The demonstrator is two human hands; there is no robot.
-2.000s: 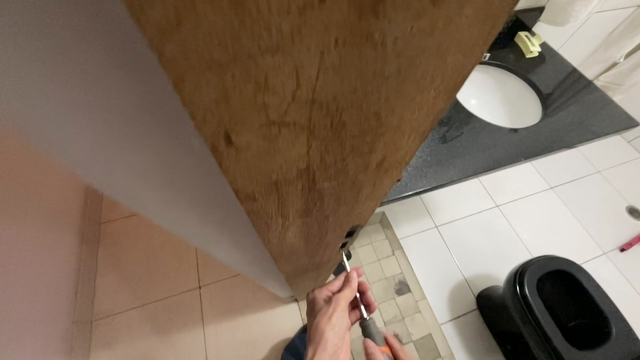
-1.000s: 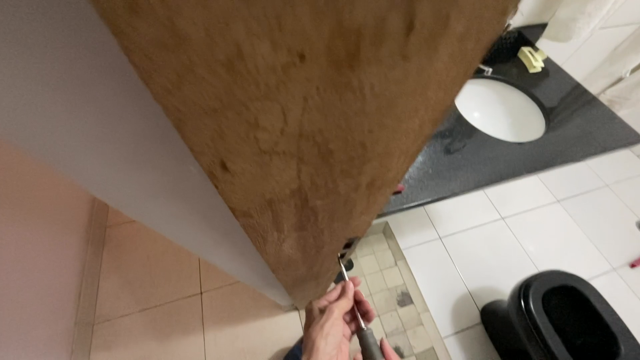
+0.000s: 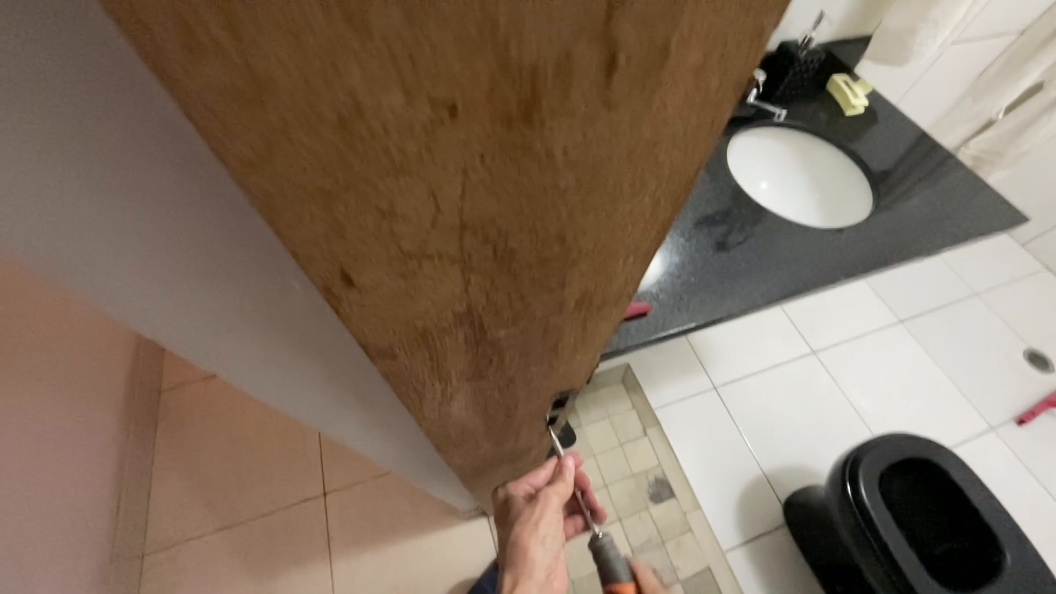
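Observation:
My left hand point(image 3: 540, 511) pinches the metal shaft of a screwdriver point(image 3: 609, 561) between thumb and fingers. The tip touches or is very near the edge of a dark cutout point(image 3: 561, 406) low on the brown wooden door point(image 3: 462, 206). At the bottom edge of the view, my right hand point(image 3: 646, 577) is at the grey and orange handle; only a part of its fingers shows, blurred. A dark rounded piece point(image 3: 565, 436) sits just behind the cutout.
Beyond the door lie a black stone counter point(image 3: 792, 264) with a white basin point(image 3: 800, 176), a faucet point(image 3: 767, 103) and a yellow object point(image 3: 848, 93). A black toilet point(image 3: 940, 520) stands at lower right on white tiles. Small mosaic tiles point(image 3: 627, 454) cover the floor beside the hands.
The screwdriver handle and my right hand sit somewhat lower in view than two seconds ago. My left hand keeps its pinch on the shaft near the cutout.

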